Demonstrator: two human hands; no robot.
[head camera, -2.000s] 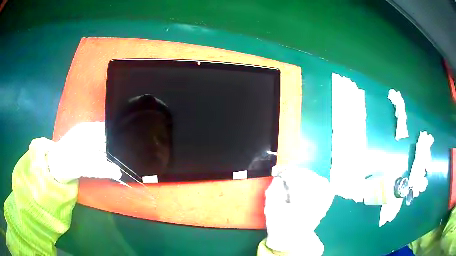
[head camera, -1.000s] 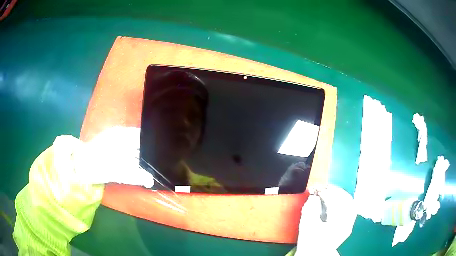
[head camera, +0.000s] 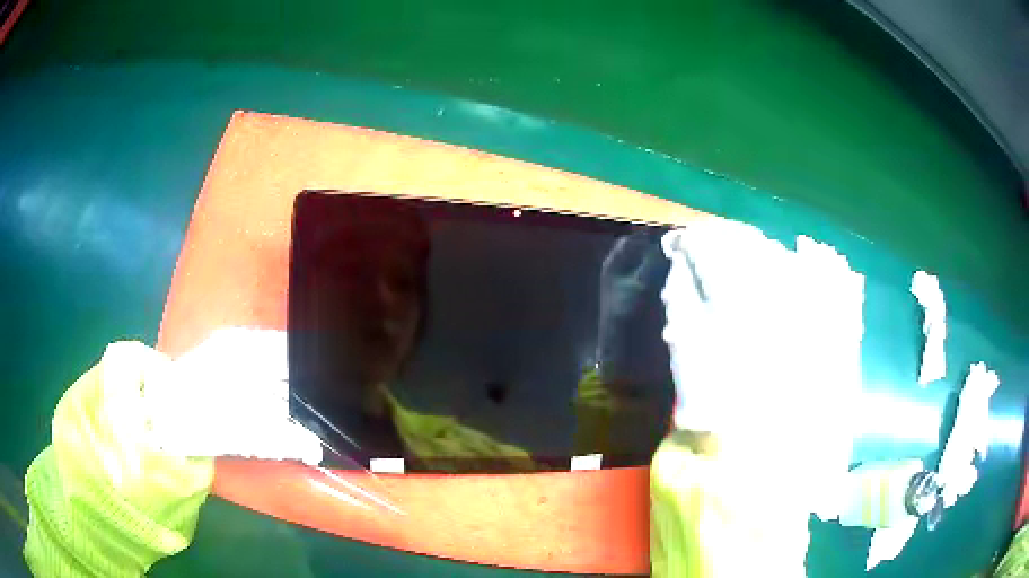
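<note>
A black glossy display panel (head camera: 497, 339) lies face up on an orange-red foam pad (head camera: 226, 271). Two white tabs sit on its lower edge. My left hand (head camera: 231, 395), in a white glove, holds the panel's lower left corner, with fine bright lines beside the fingers. My right hand (head camera: 733, 339), also white-gloved and overexposed, is over the panel's right edge. Its glare merges with the long white strip (head camera: 833, 305) behind it, so its fingers and whether it holds a cloth cannot be told.
The green bench (head camera: 542, 68) surrounds the pad. At right are a small white piece (head camera: 930, 327), another ragged white piece (head camera: 968, 435), and a pale bottle (head camera: 882, 492) with a round metallic top. A bit of yellow-green fabric shows at the lower right corner.
My right hand has moved up from the panel's lower right corner to its right edge. My left hand stays at the lower left corner. The whole view has shifted.
</note>
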